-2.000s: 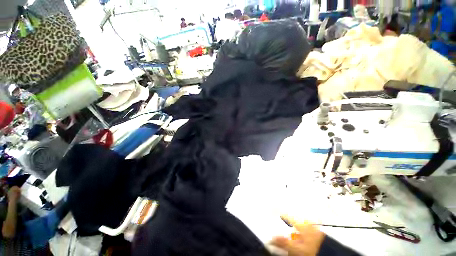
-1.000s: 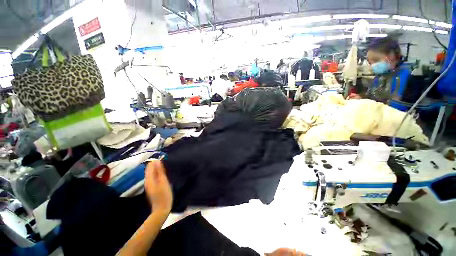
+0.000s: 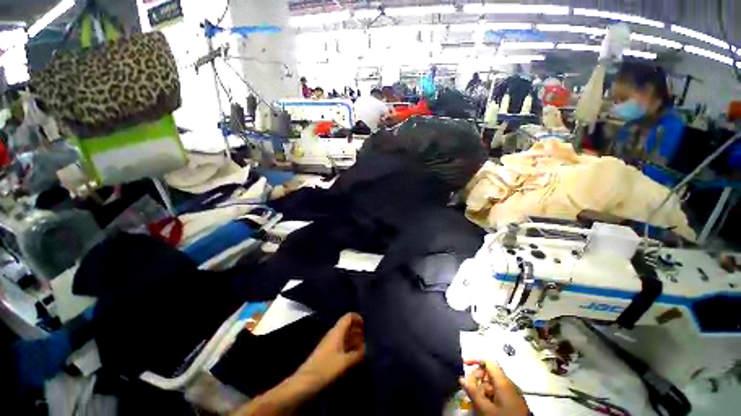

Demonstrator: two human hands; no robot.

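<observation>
Dark fabric (image 3: 414,317) lies in a long soft heap from the back of the table to the front edge, left of the sewing machine (image 3: 569,280). My left hand (image 3: 335,351) is on the fabric at front centre, with its fingers curled closed on the cloth. My right hand (image 3: 494,392) is at the bottom edge, partly cut off, right beside the fabric's edge. Its thumb and fingers are bent together near a small red-orange spot; what they hold cannot be made out. The needle area is left of the machine head, with no hand at it.
Scissors with dark handles (image 3: 668,398) and a slim dark tool (image 3: 597,400) lie under the machine arm. Cream fabric (image 3: 577,185) is heaped behind the machine, a black bag (image 3: 443,146) behind the dark cloth. A masked person sits at back right. A leopard-print bag (image 3: 110,81) hangs at left.
My left hand has moved right and down onto the cloth, and its raised fingers have closed. The dark fabric now reaches the front edge near the machine. My right hand shows more fully.
</observation>
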